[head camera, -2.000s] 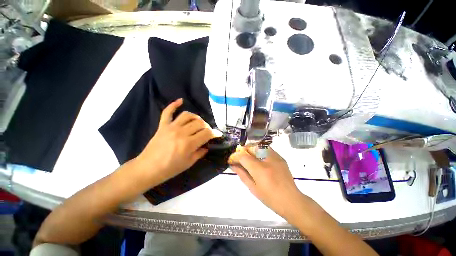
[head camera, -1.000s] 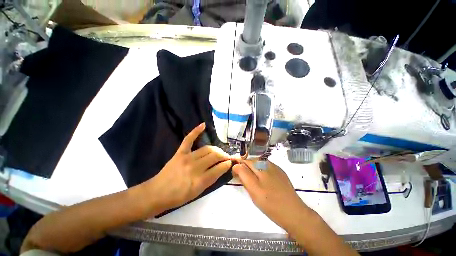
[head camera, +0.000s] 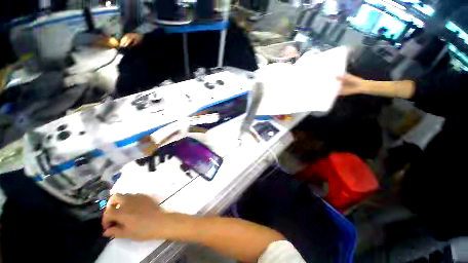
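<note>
The view is blurred and turned to the right. The black garment piece (head camera: 46, 226) shows at the lower left, partly under the white sewing machine head (head camera: 61, 149) with its blue stripe. My right hand (head camera: 132, 217) is at the table beside the needle area, fingers curled. Blur hides whether the fingertips grip the fabric. My left hand is not in view. The needle and presser foot cannot be made out.
A smartphone (head camera: 200, 157) lies right of the machine head. A person's hand (head camera: 352, 85) at the right holds a large white sheet (head camera: 308, 85) over the table's far end. A red stool (head camera: 351, 177) and a blue crate (head camera: 341, 226) are beside the table. Another person's hands show at upper left.
The view has swung right, bringing in the white sheet, the other people and the red stool. My left hand and the flat black piece at left have gone out of view.
</note>
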